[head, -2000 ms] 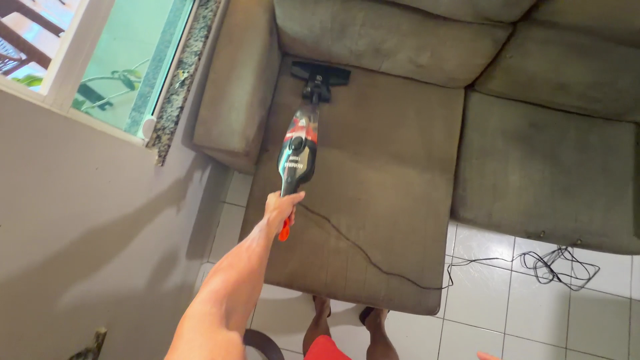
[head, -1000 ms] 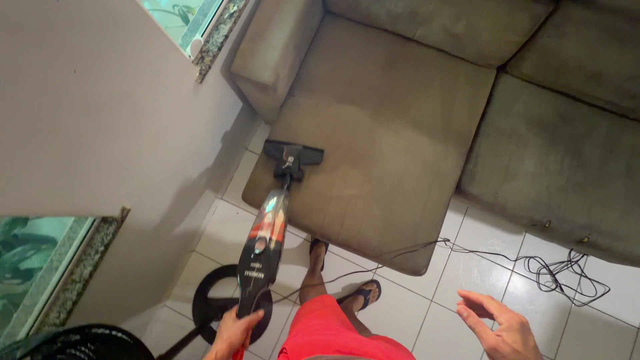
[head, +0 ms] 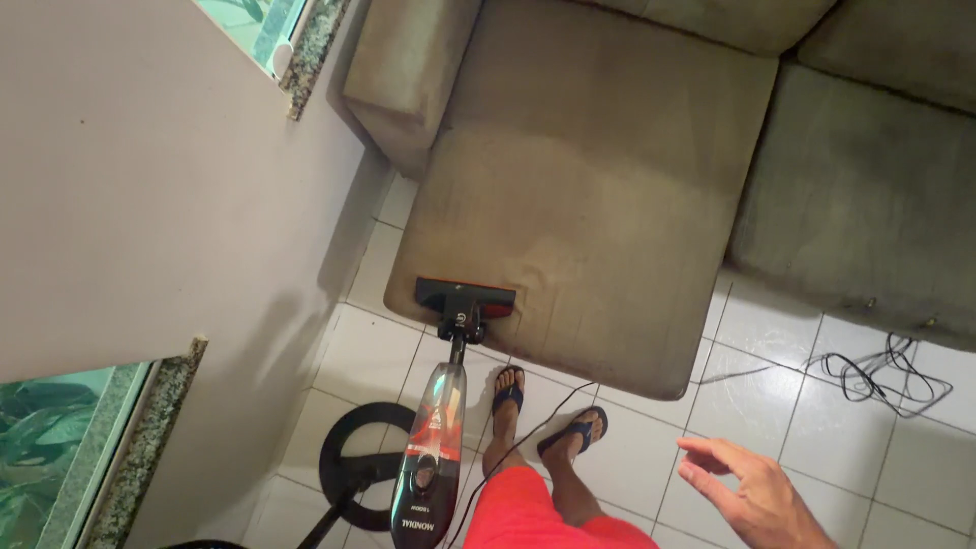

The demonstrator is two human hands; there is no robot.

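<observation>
A black and red Mondial stick vacuum cleaner (head: 431,457) with a clear dust cup points up from the bottom edge. Its wide floor head (head: 465,299) rests on the front left corner of the brown sofa seat (head: 595,191), where the fabric is creased. The vacuum's handle lies below the picture, and my left hand is out of view with it. My right hand (head: 751,492) hovers over the tiled floor at the lower right, fingers curved and apart, holding nothing. A thin black power cord (head: 526,438) runs beside the vacuum, over my leg and toward the sofa's front edge.
A tangled loop of cord (head: 884,381) lies on the white tiles below the right sofa seat (head: 862,191). A black ring-shaped base (head: 332,457) stands left of the vacuum. The sofa arm (head: 412,76) and a wall (head: 191,191) with granite-edged windows are at the left. My feet in flip-flops (head: 583,435) are near the sofa.
The vacuum head has come back from the rear of the seat to its front edge. My left hand, earlier on the vacuum's handle, has left the view. The view has tilted and shifted.
</observation>
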